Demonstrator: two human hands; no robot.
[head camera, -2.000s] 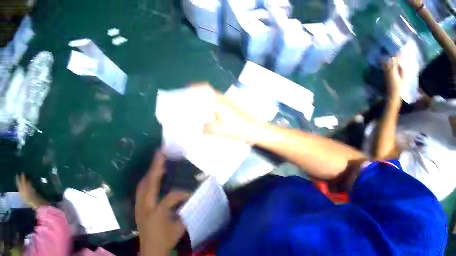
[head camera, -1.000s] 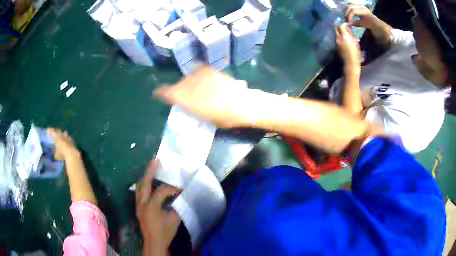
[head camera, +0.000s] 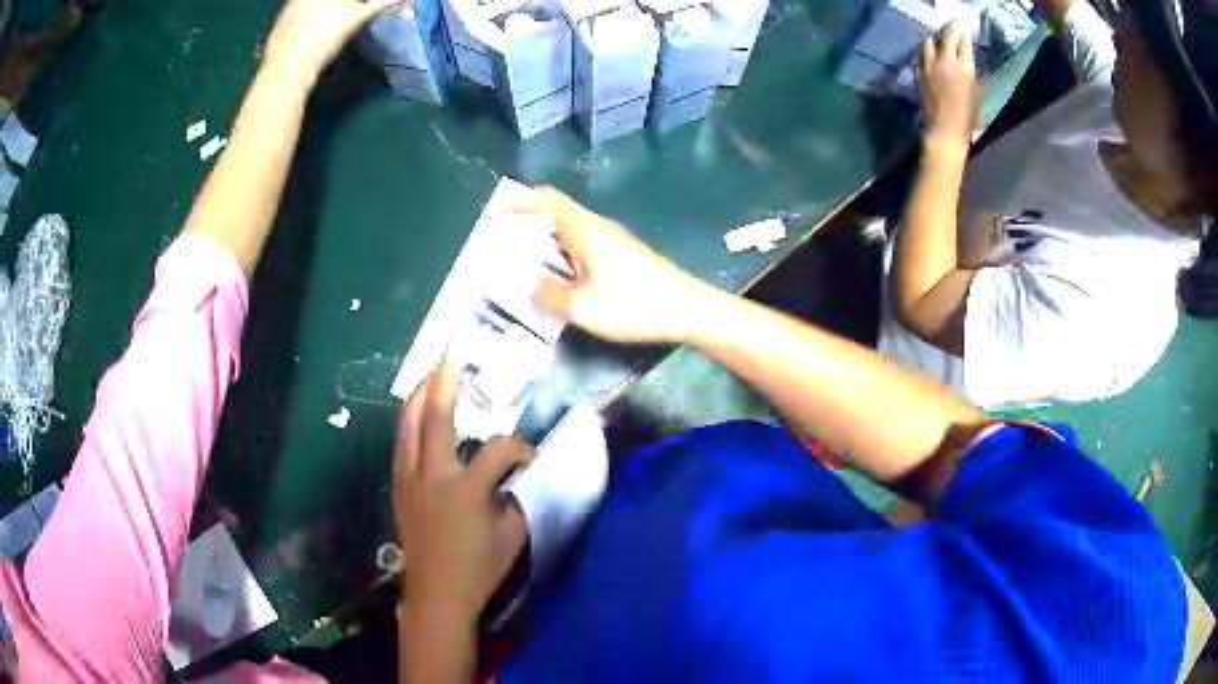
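Observation:
An open white carton (head camera: 461, 301) lies tilted in front of me, with flaps spread and dark gaps between its panels. My right hand (head camera: 601, 274) is at its upper right, thumb and fingers closed around a white flap or panel. My left hand (head camera: 457, 501) is at its lower end, fingertips touching the carton. A curled white sticker sheet (head camera: 568, 474) is held between my left thumb and palm, partly hidden by the hand. No single sticker can be made out.
Upright cartons (head camera: 615, 74) stand at the top centre. A person's pink sleeve (head camera: 147, 428) and arm cross the left side toward them. A person in white (head camera: 1069, 254) handles cartons at upper right. White scraps (head camera: 756, 235) and a bagged bundle (head camera: 36, 301) lie on the green table.
My right hand has come down from above the carton onto its flap. My left hand stays at the lower end. The pink-sleeved arm has reached up to the standing cartons.

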